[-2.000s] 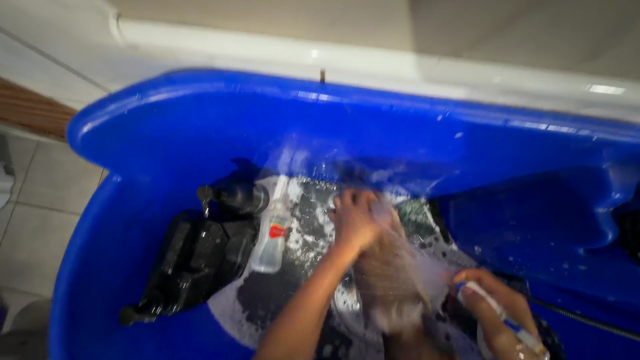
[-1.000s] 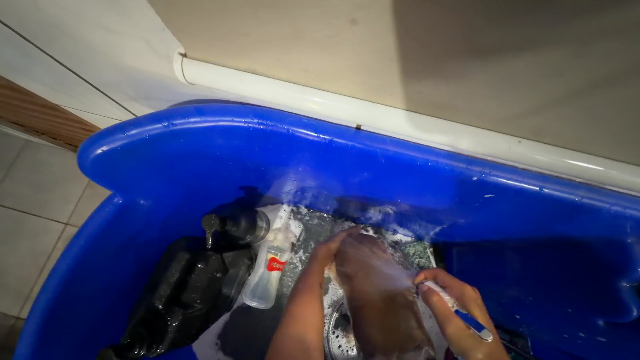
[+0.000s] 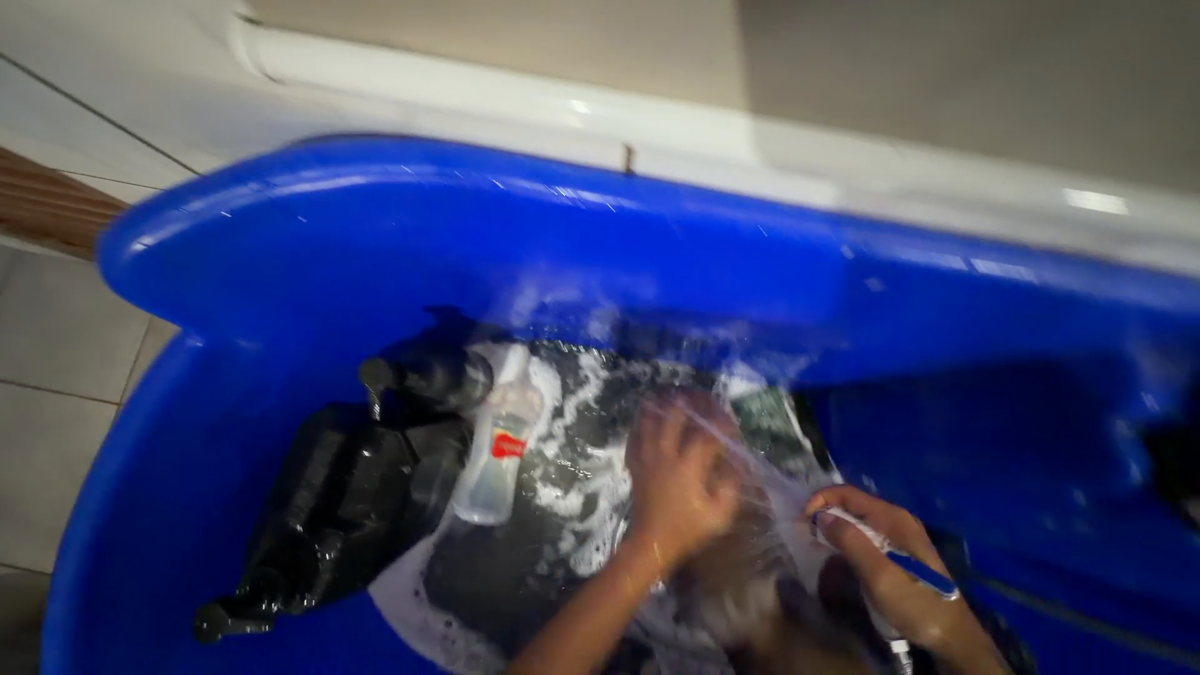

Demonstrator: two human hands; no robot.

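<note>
My right hand (image 3: 886, 562) grips a white and blue handheld shower sprayer (image 3: 858, 534), which throws a jet of water up and to the left. The jet lands around my left hand (image 3: 680, 469), which rests with fingers spread on a brown, wet, blurred form (image 3: 741, 600), perhaps an animal; the blur does not settle it. Left of that hand, a clear bottle with a red label (image 3: 492, 459) lies in foamy water. Beside it are a black pump bottle (image 3: 431, 375) and a larger black container (image 3: 352, 497). A metal hose end shows below my right hand.
A large blue plastic tub (image 3: 394, 225) surrounds everything, its raised rim along a white pipe (image 3: 469, 75) at the wall. Soap foam (image 3: 581, 506) floats over a dark surface in the tub. Grey floor tiles (image 3: 66, 431) show at the far left.
My left hand, at the side of the brown form one second ago, now lies spread over its upper part. My right hand still holds the spraying sprayer.
</note>
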